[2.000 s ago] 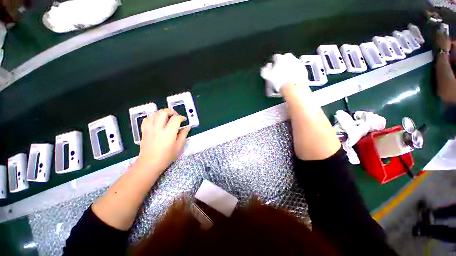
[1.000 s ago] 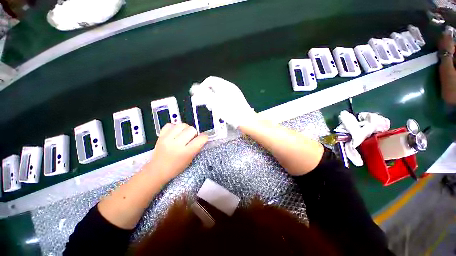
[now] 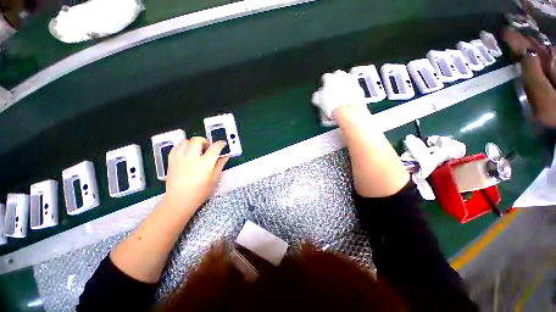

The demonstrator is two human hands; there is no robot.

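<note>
My bare left hand [image 3: 192, 163] is at the near edge of the green belt. Its thumb and forefinger pinch the lower left rim of a white plastic housing [image 3: 232, 135] lying on the belt. The hand partly covers the housing to its left. My right hand [image 3: 340, 94], in a white glove, is over another housing [image 3: 327, 119] further right on the belt. Its fingers close around that housing and hide most of it. The visible housings have a rectangular window and a small dark round spot.
More housings [image 3: 125, 170] line the belt [image 3: 274, 79] on both sides. The pale side rail [image 3: 283, 153] borders bubble wrap [image 3: 292, 195] bearing a white card [image 3: 262, 242]. A white heap [image 3: 427, 155] and red box [image 3: 450, 192] lie right. A person's arm [image 3: 538, 85] is far right.
Since one second ago, my right hand has moved right from the housing beside my left hand to another one. The left-hand housings have shifted left; my left hand has moved slightly left.
</note>
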